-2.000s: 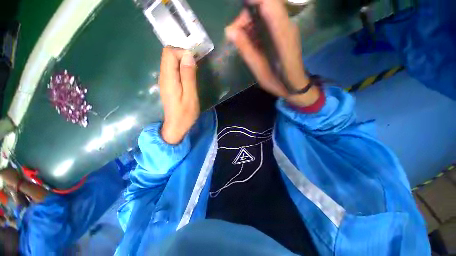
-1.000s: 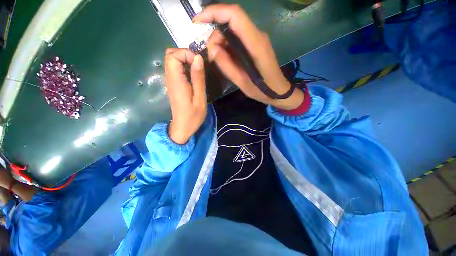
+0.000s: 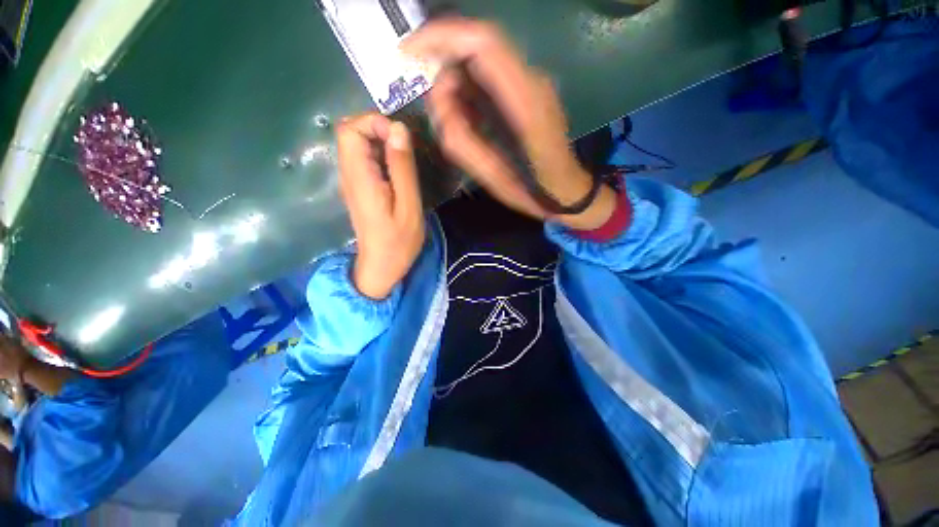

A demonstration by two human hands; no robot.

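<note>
The silver-white phone assembly (image 3: pixel 373 54) lies at the top centre, cut off by the picture's edge, with a dark slot and a small purple-blue patterned area at its near end. My left hand (image 3: pixel 381 201) is just below that end, apart from it, thumb and index fingertips close together; whether they pinch anything is too small to tell. My right hand (image 3: pixel 505 118) is blurred, over the phone's right side, its fingers closed around the dark, pen-like soldering iron; its tip is hidden. A heap of purplish-pink and silver components (image 3: pixel 119 165) lies on the left of the bench.
The green bench mat (image 3: pixel 237 113) has a pale curved strip (image 3: pixel 51 108) at its left. Thin silvery strands lie by the heap. A neighbour's blue sleeve (image 3: pixel 124 422) and a red lead (image 3: pixel 113 369) are at lower left. Dark equipment (image 3: pixel 793 36) stands at upper right.
Since two seconds ago, my right hand has come left to the phone's near end. My left hand, earlier touching that end, is now slightly below it.
</note>
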